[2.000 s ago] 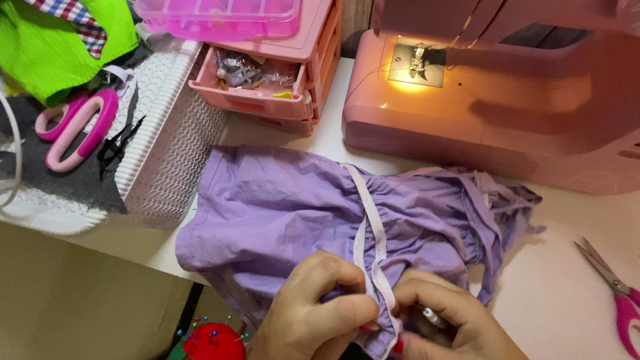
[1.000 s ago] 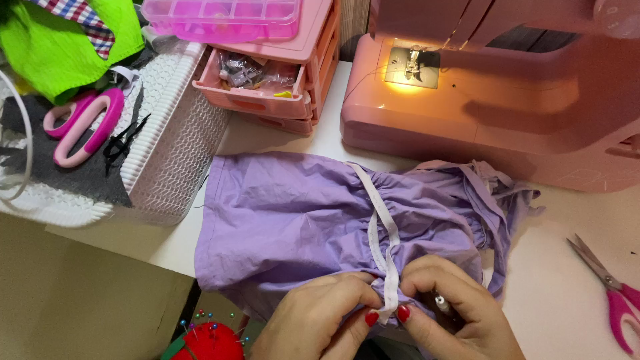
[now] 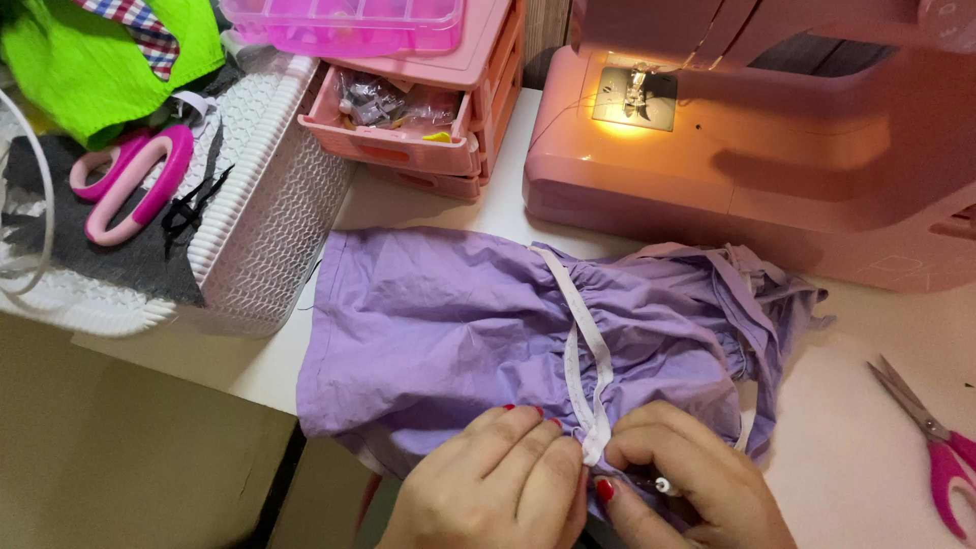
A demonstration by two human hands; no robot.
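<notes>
A gathered purple fabric garment (image 3: 457, 320) lies across the front of the white table, its lower edge hanging over. White elastic tape (image 3: 583, 328) runs down its middle in a loop. My left hand (image 3: 496, 480) pinches the cloth beside the lower end of the tape. My right hand (image 3: 686, 473) grips the cloth on the other side of that end, and also holds a thin tool with a white tip (image 3: 663, 485) between the fingers. The rest of the tool is hidden by my right hand and the cloth.
A pink sewing machine (image 3: 732, 183) with its lamp lit stands behind the garment. Left of it are a pink drawer unit (image 3: 396, 149) and a white basket (image 3: 267, 206) holding pink-handled scissors (image 3: 137, 183) and green cloth (image 3: 99, 69). Small scissors (image 3: 926, 435) lie at right.
The fingers of my left hand have closed and turned over the cloth, where its thumb and red nail showed before. The red pincushion at the lower left is no longer in view.
</notes>
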